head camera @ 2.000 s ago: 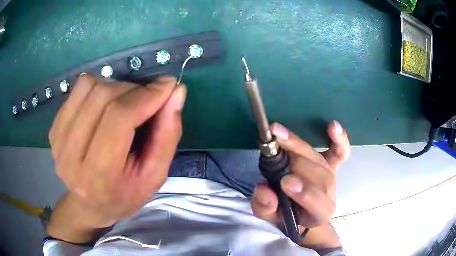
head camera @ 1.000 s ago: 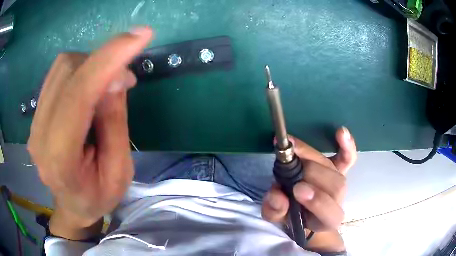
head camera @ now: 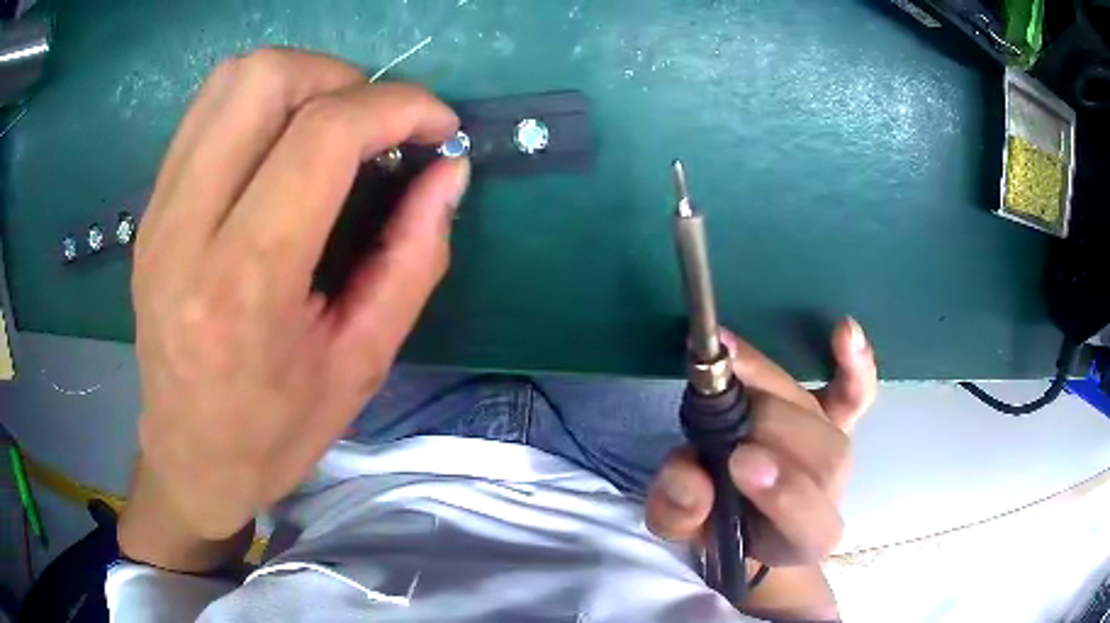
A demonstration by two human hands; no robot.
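Observation:
The black strip holder (head camera: 566, 132) lies on the green mat with small silvery round parts in a row. My left hand (head camera: 250, 274) covers its middle. My left thumb and index fingertips close around one round part (head camera: 454, 146), second from the right end; whether it is lifted cannot be told. Another round part (head camera: 532, 134) sits uncovered at the right end. My right hand (head camera: 773, 469) holds the soldering iron (head camera: 698, 280) by its black grip, pen-like, its thin tip pointing up over the mat, to the right of the strip and apart from it.
A thin pale strand like solder wire (head camera: 402, 59) shows on the mat beyond my left hand. A small tray of yellow material (head camera: 1035, 177) stands at the right edge, with black and green items above it. A black cable (head camera: 1016, 402) hangs at the front right.
My left hand held solder wire at the end part, let it go, moved left, then came back onto the second part. The iron has shifted slightly right in view.

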